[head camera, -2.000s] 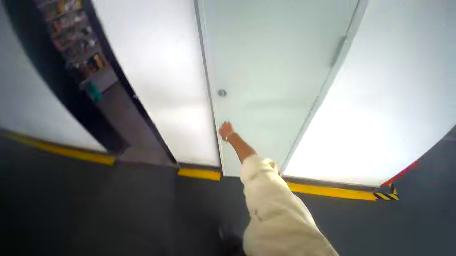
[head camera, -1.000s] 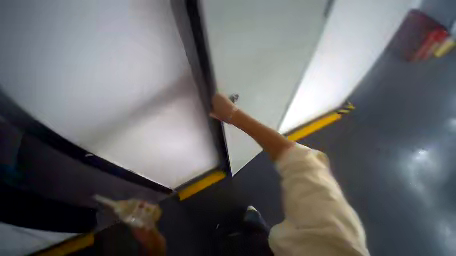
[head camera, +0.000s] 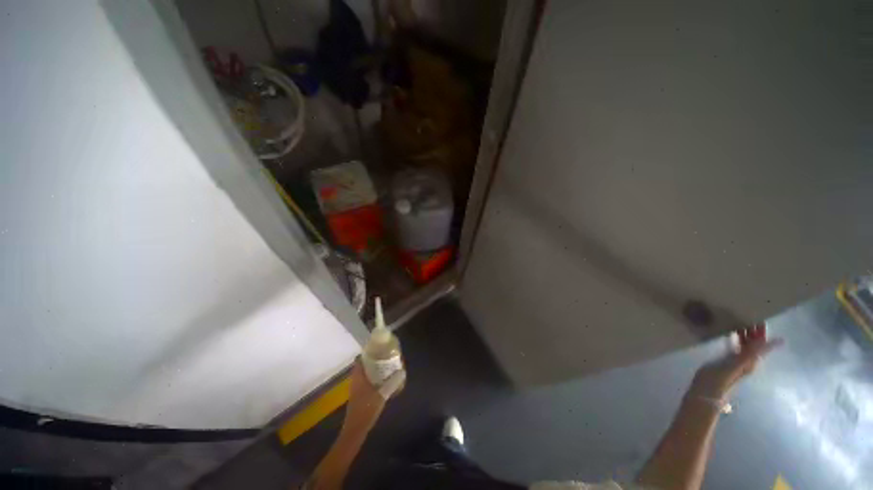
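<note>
My left hand (head camera: 371, 381) holds a small translucent squeeze bottle (head camera: 383, 354) upright, its pointed nozzle up, in front of the cupboard opening. My right hand (head camera: 746, 352) is at the free edge of the grey-white cupboard door (head camera: 613, 220), near its dark round knob (head camera: 698, 312). Its fingers are spread at the edge; whether they grip it I cannot tell. The door stands wide open. Inside, on the cupboard floor, are a white-topped tin with orange sides (head camera: 354, 228) and a grey translucent jerrycan (head camera: 423, 215) with a white cap.
A round white-rimmed container (head camera: 300, 122) stands at the cupboard's left, with dark items hanging behind. An orange-red thing (head camera: 428, 262) is by the jerrycan's base. White wall panels (head camera: 144, 249) flank the left, with a yellow floor strip (head camera: 316, 411). My shoe (head camera: 453, 430) shows below.
The door has swung open to the right with my right hand at its edge, showing the cupboard inside. My left hand with the bottle has come up to the opening.
</note>
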